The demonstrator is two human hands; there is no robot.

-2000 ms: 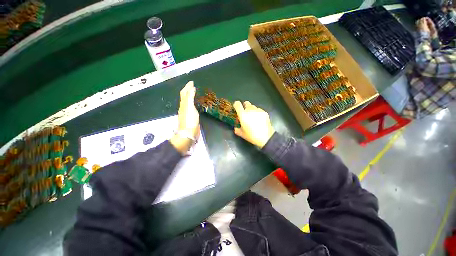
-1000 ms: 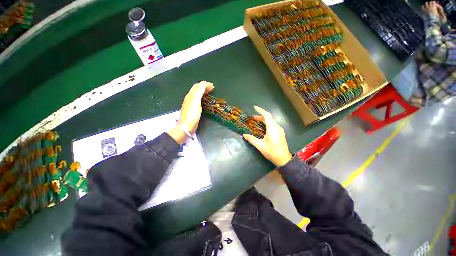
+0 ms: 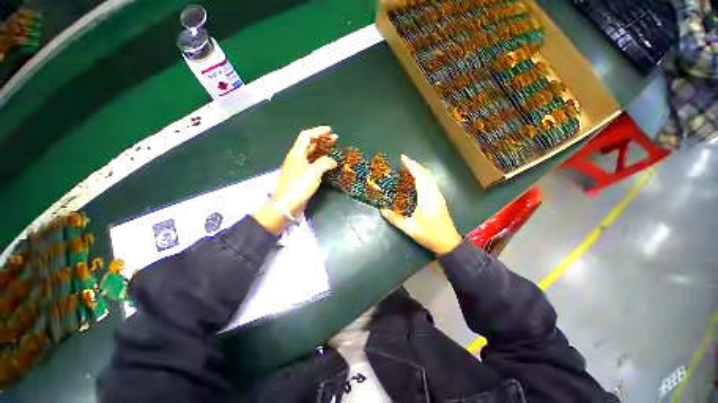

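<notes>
A bundle of strips (image 3: 364, 178), green and dark with amber tabs, is gripped between both hands above the dark green bench. My left hand (image 3: 301, 175) holds its left end, with the thumb over the near face. My right hand (image 3: 427, 211) holds its right end, with fingers behind and thumb below. The bundle's broad face with rows of amber tabs is turned up towards me. The white work sheet (image 3: 291, 271) lies on the bench, partly under my left sleeve.
A cardboard tray (image 3: 482, 167) packed with strips stands at the right. Stacked strips (image 3: 47, 275) lie at the left, with a few loose strips (image 3: 115, 285) beside them. A solvent bottle (image 3: 212, 71) stands on the back ledge. A person's checked sleeve (image 3: 694, 55) shows at upper right.
The bundle has turned in my hands, so its wide face shows instead of a narrow edge. My left thumb has moved onto it. The view has shifted slightly.
</notes>
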